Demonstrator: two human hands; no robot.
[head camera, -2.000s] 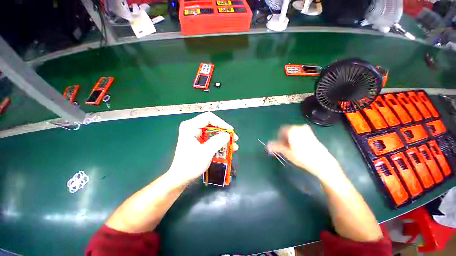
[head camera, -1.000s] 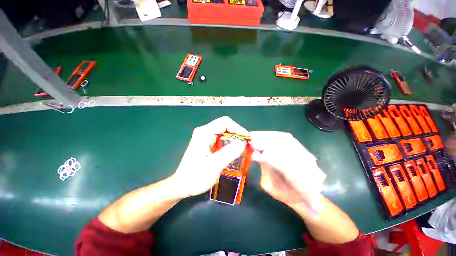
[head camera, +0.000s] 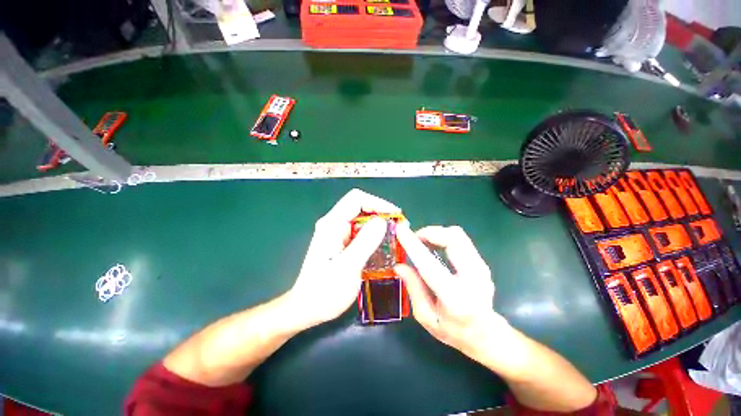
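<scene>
A part-assembled phone unit (head camera: 382, 299) with an orange-red rim is held above the bench. Its dark screen end points towards me. My left hand (head camera: 337, 256) grips it from the left, with the thumb lying across the inner board. My right hand (head camera: 451, 280) is at its right edge, fingertips touching the upper right side and lower right rim. A thin metal piece, maybe tweezers (head camera: 441, 258), shows between the right fingers. The far end of the phone is partly hidden by the fingers.
A black fan (head camera: 573, 158) stands right of the hands. Beyond it lies a black tray (head camera: 600, 280) of orange housings. White rings (head camera: 113, 282) lie at bench left. Several phones lie on the green belt (head camera: 357, 85) past the pale strip (head camera: 325, 171). A red box (head camera: 361, 31) stands across it.
My right hand has come from the right to the phone. Phones on the belt have shifted left. At the tray's right, one lower housing is gone since a second ago.
</scene>
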